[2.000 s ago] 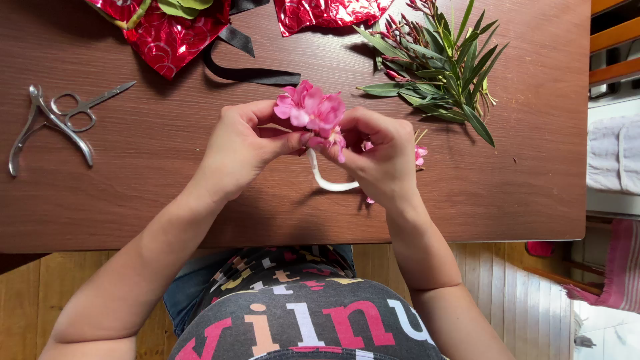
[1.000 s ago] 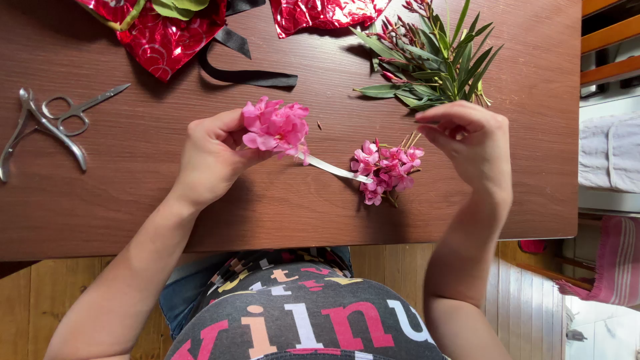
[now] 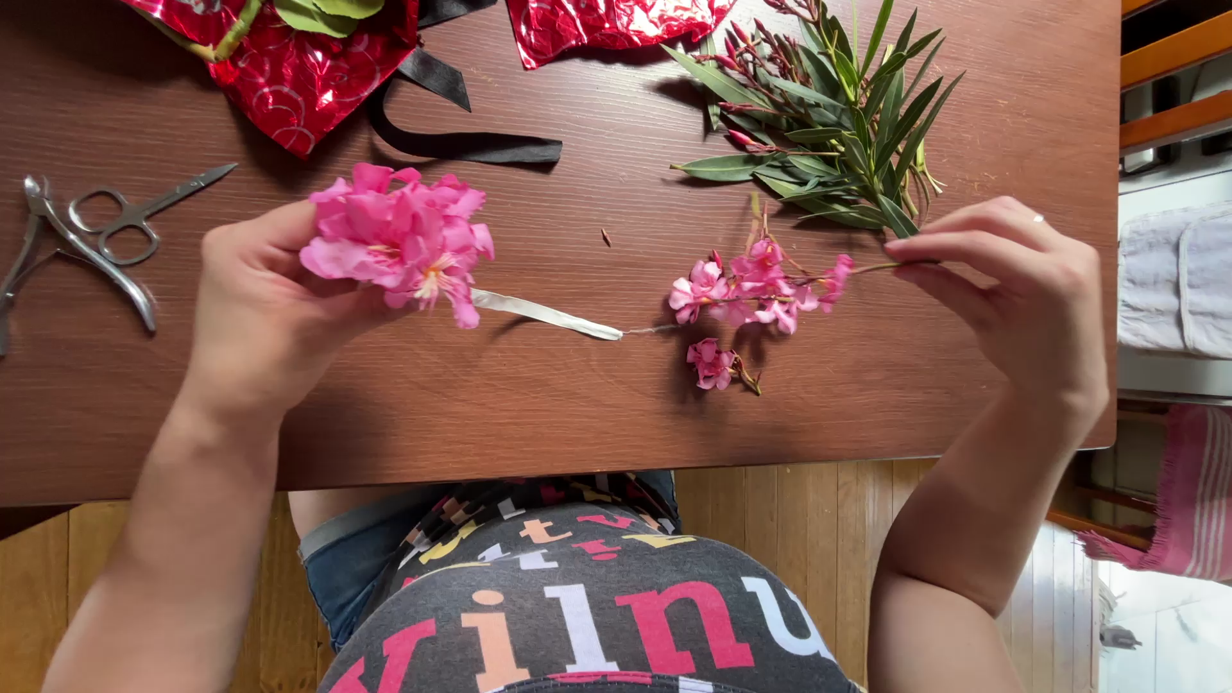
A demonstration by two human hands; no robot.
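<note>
My left hand (image 3: 279, 308) holds a bunch of pink flowers (image 3: 404, 241) above the table; its stems are hidden by the fingers. A white ribbon (image 3: 549, 315) runs from beneath the bunch to the right, with a thin thread at its end. Between thumb and fingers, my right hand (image 3: 996, 279) pinches the thin stem of a pink flower sprig (image 3: 833, 282), whose blossoms are over or among other pink sprigs (image 3: 741, 289) on the table. A small pink blossom (image 3: 710, 364) lies just below them, apart.
Green leafy oleander-like stems with buds (image 3: 847, 135) lie at the upper right. Small scissors (image 3: 135, 217) and metal nippers (image 3: 87, 250) are at the left. Red foil wrapping (image 3: 318, 77) and a black ribbon (image 3: 472, 146) lie at the top. The table's front edge (image 3: 577, 472) is near my body.
My right hand has moved down and right from above the sprigs and now has a stem in its fingers. One small blossom lies apart from the pile. The flower bunch remains in my left hand.
</note>
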